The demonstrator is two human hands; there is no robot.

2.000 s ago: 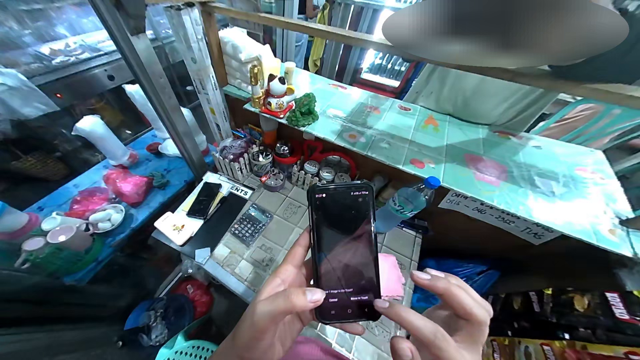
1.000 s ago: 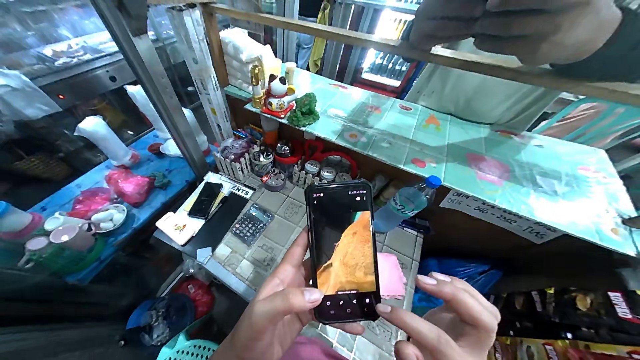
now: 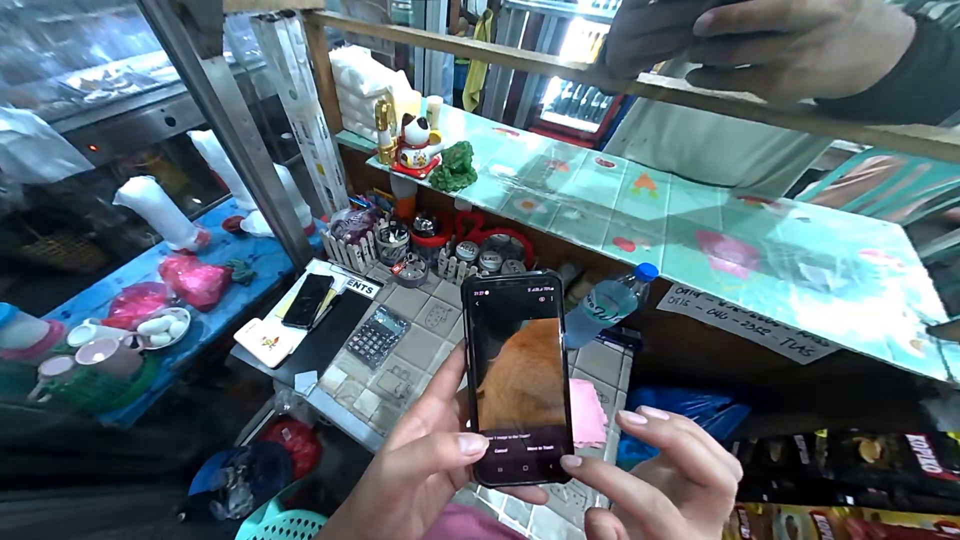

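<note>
My left hand (image 3: 431, 450) holds a black smartphone (image 3: 519, 375) upright over a tiled table, thumb along its lower left edge. The phone's screen shows a picture of orange-brown fur with a dialog strip below it. My right hand (image 3: 667, 480) holds nothing; its fingers are apart, and the index fingertip is at the phone's lower right corner. Behind the phone stands a clear plastic bottle (image 3: 604, 307) with a blue cap. A pink paper or cloth (image 3: 587, 412) lies partly hidden behind the phone. To the left are a calculator (image 3: 379, 335) and a second smartphone (image 3: 308, 301).
A glossy patterned counter (image 3: 585, 199) crosses behind, bearing a lucky cat figurine (image 3: 416, 142). Above it are a wooden rail (image 3: 525, 60) and another person's hands (image 3: 795, 45). Small jars (image 3: 490, 260) line the table's back. Snack packs (image 3: 847, 457) lie right; eggs in a bowl (image 3: 159, 328) stand left.
The screen went from a dark picture with a dialog to the fur picture, and a dialog now covers its lower part. The other person's hands have come into clear view above the rail.
</note>
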